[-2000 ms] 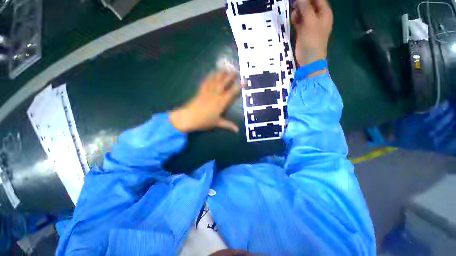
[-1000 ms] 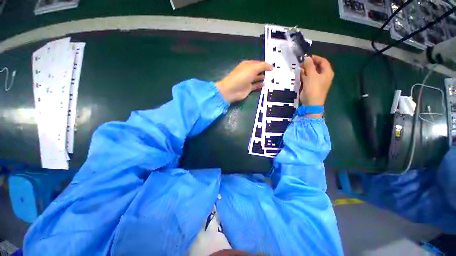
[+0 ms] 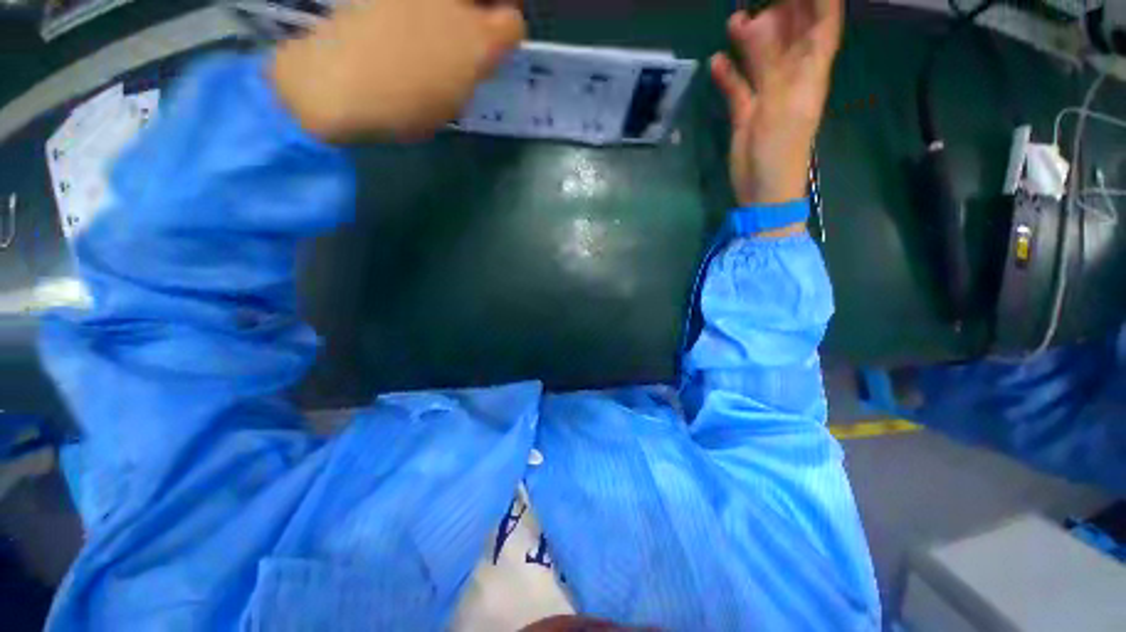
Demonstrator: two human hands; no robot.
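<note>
A white sticker sheet lies sideways at the top centre, with one black film shape at its right end and small black marks along the rest. My left hand is blurred at the upper left, fingers curled over the sheet's left end, which it hides. My right hand is at the top edge, right of the sheet and apart from it, palm showing and fingers spread; its fingertips are partly cut off. A thin strip edge shows beside my right wrist, mostly hidden by the sleeve.
White liner sheets lie at the left, partly behind my sleeve. A dark handled tool with a cable and a dark slim box with a white plug are at the right. A tray edge shows at the top left.
The sheet with black shapes has gone from upright under both hands; a sheet now lies sideways further left. My left hand has moved up and left. My right hand has moved up and opened.
</note>
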